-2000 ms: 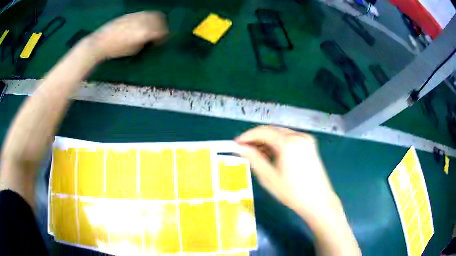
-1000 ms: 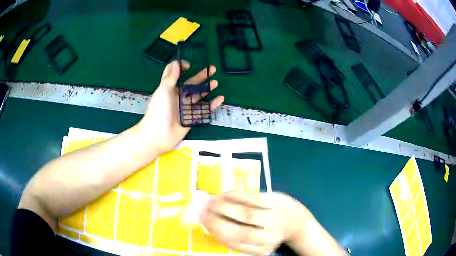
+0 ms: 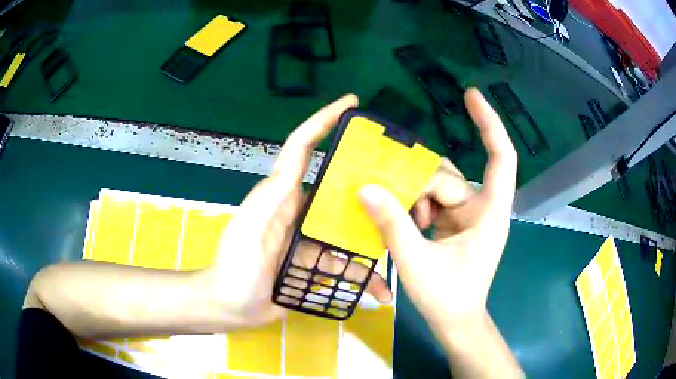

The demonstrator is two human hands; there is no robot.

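Note:
A black phone front housing (image 3: 326, 275) is held tilted in front of me. A yellow film piece (image 3: 356, 185) lies over its window, notch at the upper end; its right corner reaches past the frame. The key grid is uncovered. My left hand (image 3: 259, 229) holds the housing from its left side and beneath. My right hand (image 3: 452, 237) has its thumb on the film and bent fingers at the right edge, with the index finger raised. Below lies the film sheet (image 3: 159, 229) with yellow rectangles, partly hidden by my left arm and the housing.
Beyond the pale belt edge rail (image 3: 141, 138), the conveyor belt (image 3: 133, 96) carries black housings and a finished housing (image 3: 204, 48) with yellow film. A grey upright post (image 3: 585, 141) slants at right. A spare film sheet (image 3: 609, 311) lies at far right.
The housing has come nearer, and a yellow film piece now covers its window. My right hand has risen from the sheet to the housing. Items on the belt have shifted left.

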